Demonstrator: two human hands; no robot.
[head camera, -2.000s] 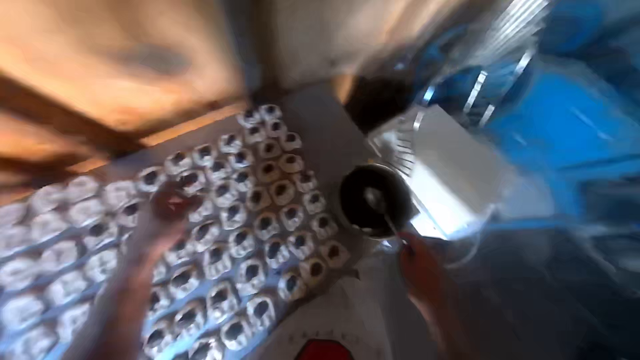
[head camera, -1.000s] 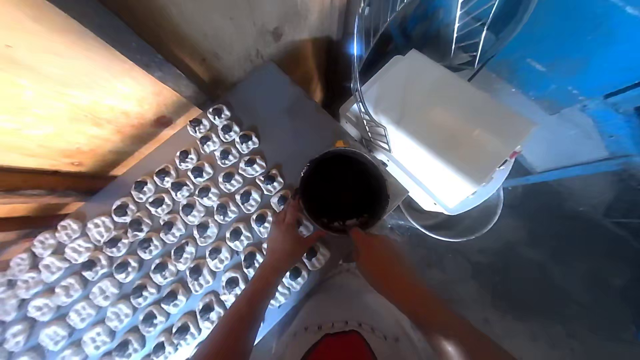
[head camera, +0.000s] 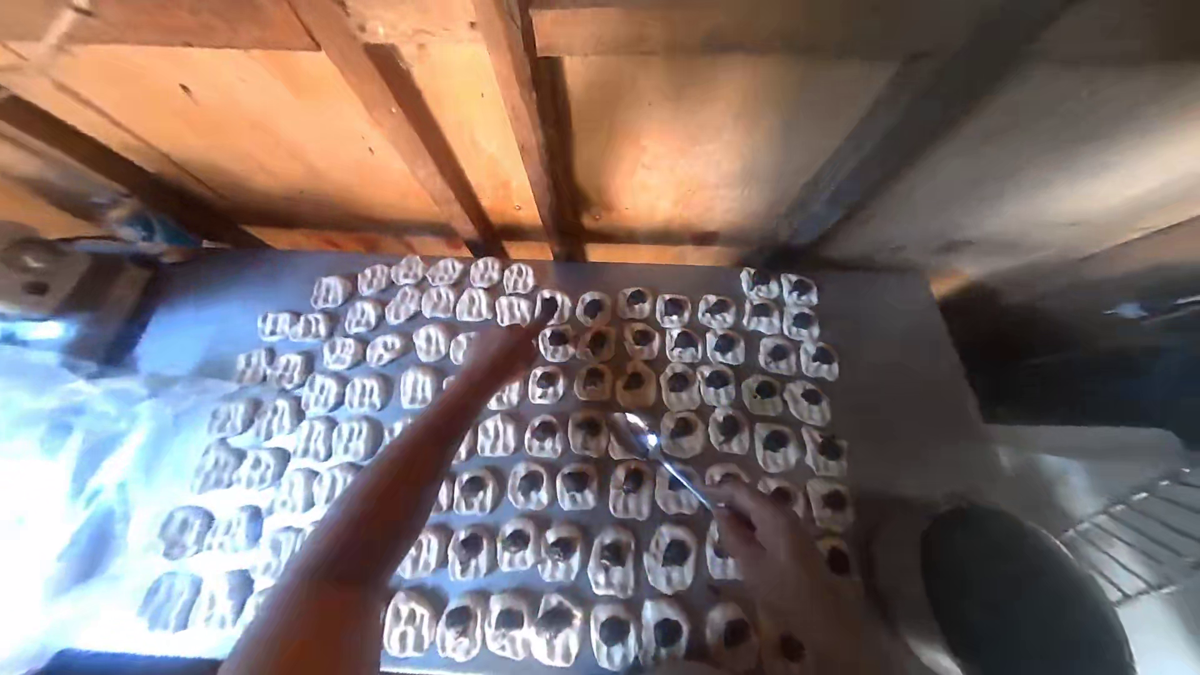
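Note:
Rows of flattened pale dough pieces (head camera: 417, 385) cover a grey tabletop (head camera: 886, 375). Those toward the right carry dark filling (head camera: 671, 553) at their centres; those farther left look plain. My left hand (head camera: 516, 339) reaches over the upper middle rows, its fingertips at a dough piece with a dark spot; whether it pinches anything is unclear. In my right hand (head camera: 750, 520) is a metal spoon (head camera: 677, 473), its bowl above the middle rows. A dark round bowl (head camera: 1017, 591) is at the lower right, partly blurred.
A wooden plank wall (head camera: 675, 150) with upright beams borders the table's far edge. At the lower right are a wire rack (head camera: 1139, 530) and a white container (head camera: 1078, 445). Translucent plastic sheeting (head camera: 84, 469) lies at the left, below a blurred brown object (head camera: 56, 286).
My hands have left the dark bowl for the dough rows, the left one reaching farther up. The spoon now shows in my right hand. The view has swung left.

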